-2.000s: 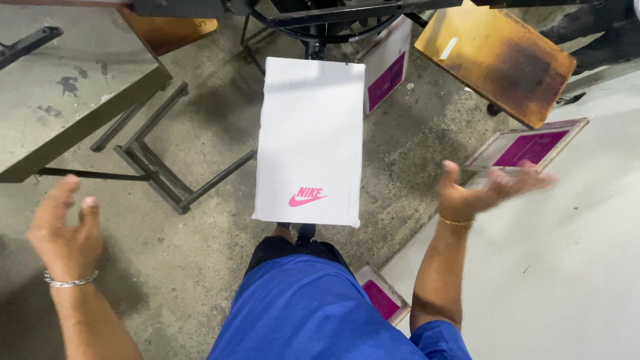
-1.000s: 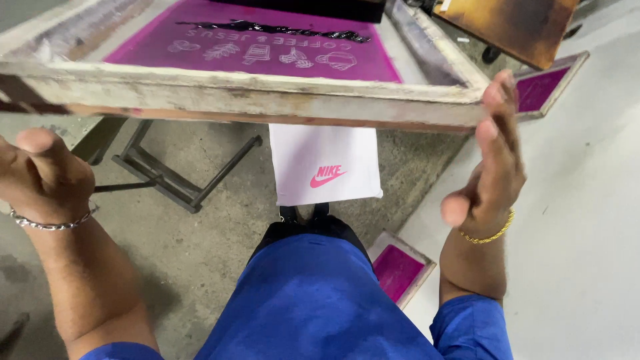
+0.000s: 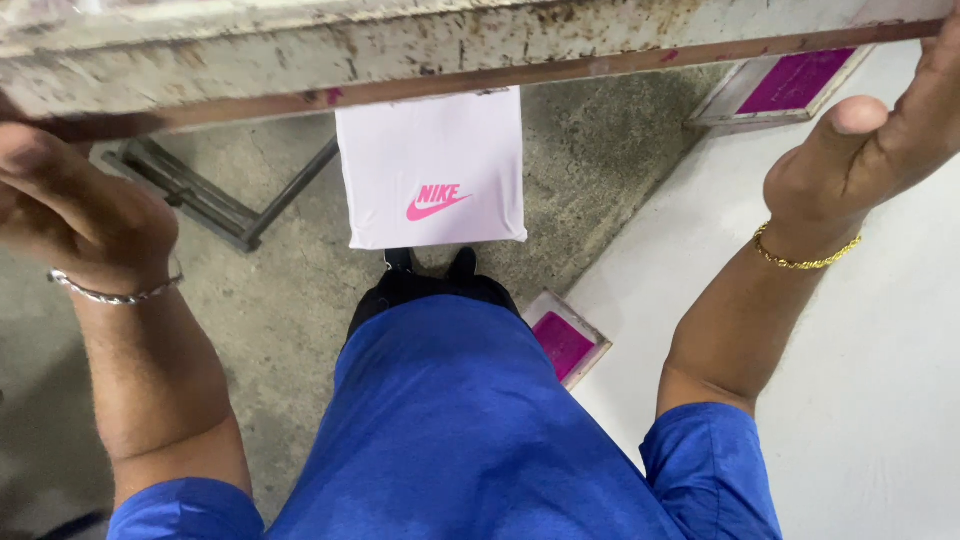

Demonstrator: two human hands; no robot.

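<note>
A worn screen-printing frame [image 3: 375,56] with a stained white side crosses the top of the view, tilted, above a white printed fabric [image 3: 431,150] stretched on a platen. Pink Nike lettering and a swoosh mark the fabric's near part; its far part is hidden behind the frame. At the frame's left end is my left hand [image 3: 82,210], fingers partly out of view and seemingly against its lower edge. My right hand [image 3: 862,150] is at the right end, thumb apart, its fingertips cut off by the view's edge. Whether either hand grips the frame is unclear.
A screen with a magenta mesh [image 3: 795,82] leans at the upper right by a white wall [image 3: 847,360]. Another small magenta screen [image 3: 562,345] stands beside my right hip. Dark metal legs [image 3: 225,210] stand on the concrete floor at left.
Two seconds ago the frame was out of view and both hands were apart in the air. Since one second ago, the frame has come closer and its magenta mesh has left the view.
</note>
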